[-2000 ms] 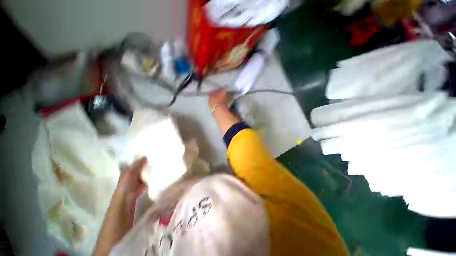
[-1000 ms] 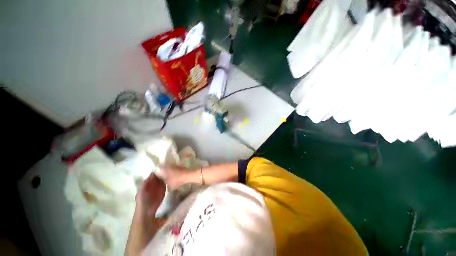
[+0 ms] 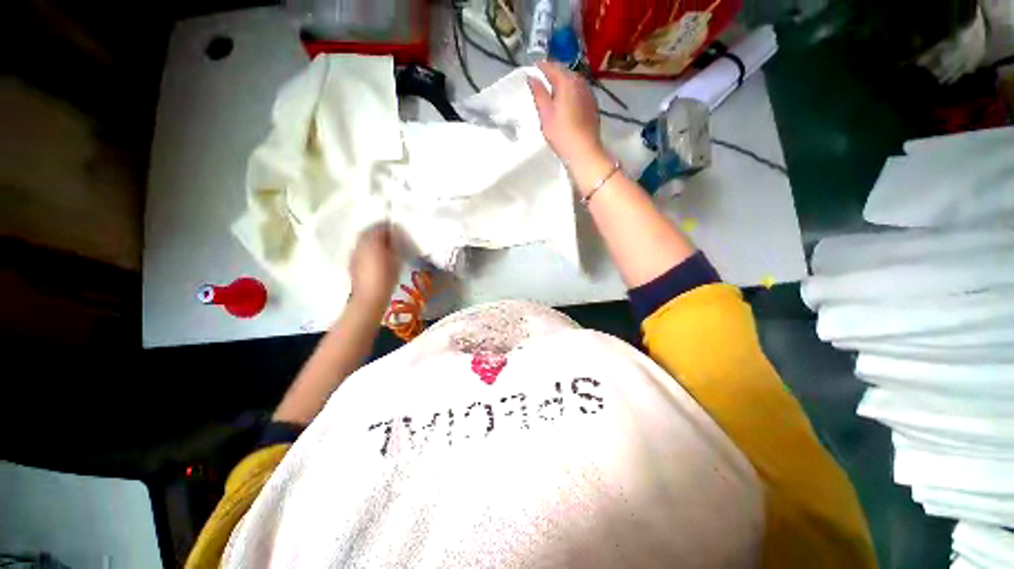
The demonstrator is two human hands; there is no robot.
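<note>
A cream-white jacket (image 3: 478, 183) lies partly spread and creased on the pale table (image 3: 734, 250). My right hand (image 3: 568, 111) pinches its far right edge, with the cloth between thumb and fingers. My left hand (image 3: 376, 267) is blurred at the near edge of the jacket, fingers against the cloth; its grip is unclear. An orange coiled cord (image 3: 409, 309) shows just right of my left wrist. The hand-held corded device (image 3: 681, 136), grey-clear with teal wrapping, lies on the table right of my right hand, untouched.
A red bottle (image 3: 239, 297) lies at the table's near left. At the back are a red tray (image 3: 367, 50), a slim white bottle (image 3: 542, 28), a red carrier bag (image 3: 656, 39), a white roll (image 3: 725, 69) and cables. White jackets (image 3: 923, 333) hang at the right.
My right hand has moved from beside my left hand to the jacket's far right edge. The cloth is spread wider. The camera view has turned, bringing the red bottle and orange coil into sight.
</note>
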